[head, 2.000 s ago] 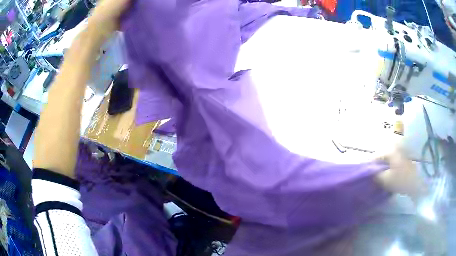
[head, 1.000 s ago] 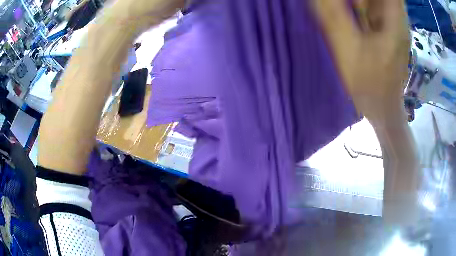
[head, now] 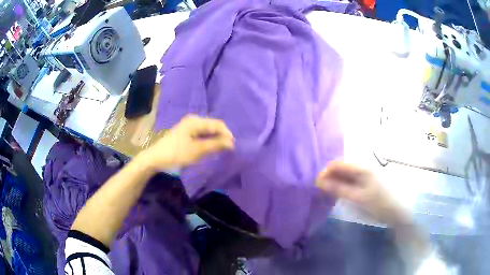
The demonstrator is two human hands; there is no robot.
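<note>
A purple garment panel (head: 252, 91) lies loosely folded over the table, and its near end hangs over the front edge. My left hand (head: 199, 140) is at the left part of the cloth, fingers curled, and appears to pinch it. My right hand (head: 352, 185) is blurred at the cloth's right edge, with thumb and fingertips closed on it. The part between my hands is blurred. The sewing machine head (head: 456, 70) stands at the upper right, away from the cloth.
Scissors (head: 475, 156) lie at the right. A black phone (head: 141, 92) rests on cardboard (head: 121, 126) at the left. A grey-white box with a round vent (head: 107, 48) stands behind. A dark purple heap (head: 75, 182) is below the table at the lower left.
My hands have come down from the top of the view toward the table's front edge. The raised purple cloth has come down and spread over the table. The vented box has come into view.
</note>
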